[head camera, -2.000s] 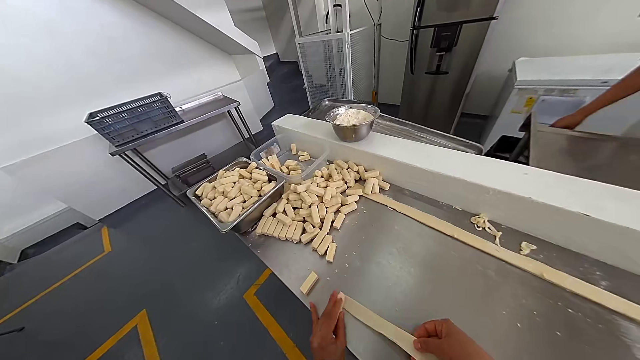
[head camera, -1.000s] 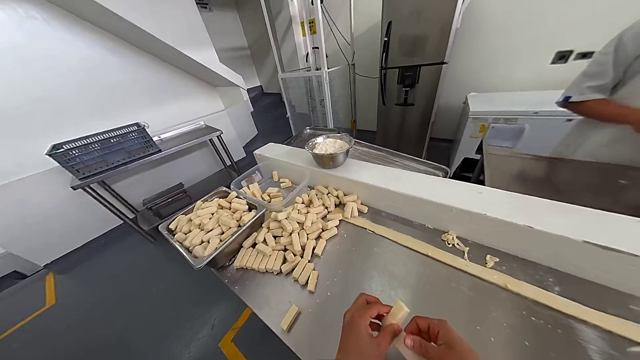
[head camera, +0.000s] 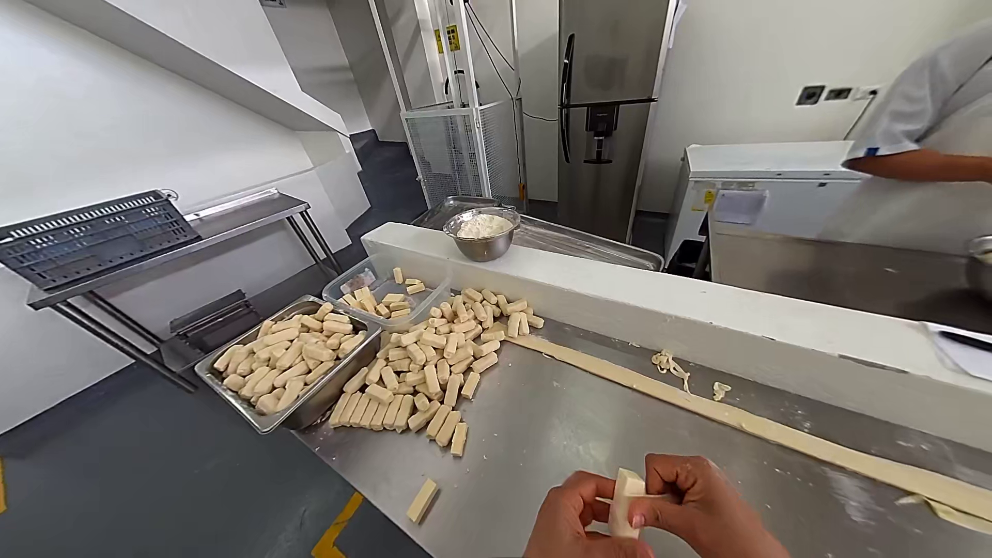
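Note:
Near the bottom edge, my left hand (head camera: 577, 515) holds an upright pale stick (head camera: 626, 500), and my right hand (head camera: 694, 504) pinches thin dough against its side. A single pale stick (head camera: 422, 501) lies to their left on the steel table (head camera: 558, 434). Behind it is a pile of similar sticks (head camera: 434, 356), with a row at its front left. More fill a steel pan (head camera: 267, 418) at the table's left edge, and a few lie in a clear plastic container (head camera: 440, 288). A long flat dough strip (head camera: 721, 411) runs along the table's back, beside dough scraps (head camera: 671, 367).
A low white ledge (head camera: 682, 302) borders the table's back and bears a metal bowl of white flour (head camera: 484, 239). Beyond it, at right, a person (head camera: 922, 155) stands at another steel table (head camera: 814, 271). A plastic crate (head camera: 97, 236) rests on a side table at left.
Two seconds ago my hands were on a dough strip lying on the table; now they are raised around a stick with dough at it. The person at right shows more fully.

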